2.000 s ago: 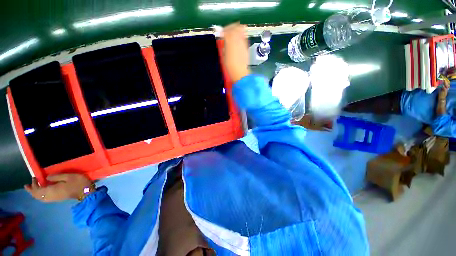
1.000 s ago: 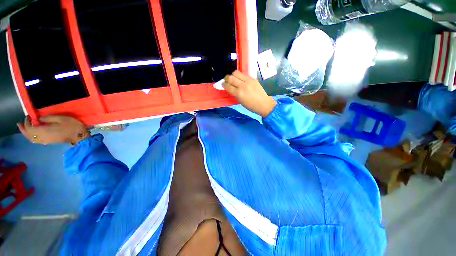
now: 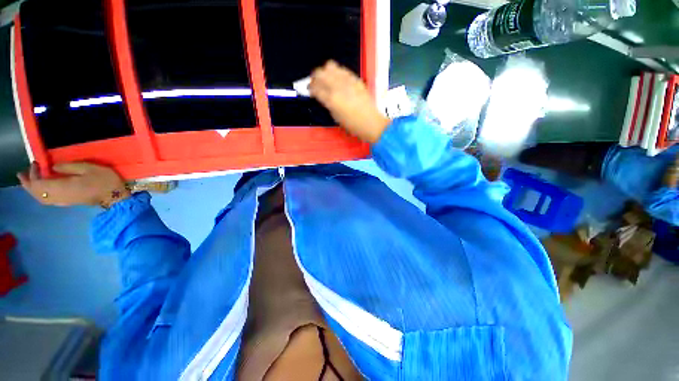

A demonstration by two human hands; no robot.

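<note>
A red tray with a white outer edge holds three glossy black display panels: left, middle and right, each with a light streak across it. My right hand, slightly blurred, pinches a small white wiping cloth over the right panel; whether the cloth touches the glass is hard to tell. My left hand grips the tray's near left corner, with some fingers hidden. The tray's far edge is cut off by the picture's top.
Right of the tray are a small white card, small solvent bottle, two shiny white patches in clear plastic, and a lying drink bottle. Beyond are a blue stool, cardboard boxes and another person's blue sleeve.
My right hand with the cloth went from the tray's far right corner down to its near rim, and is now up over the right panel. My left hand stays at the corner. The view has shifted.
</note>
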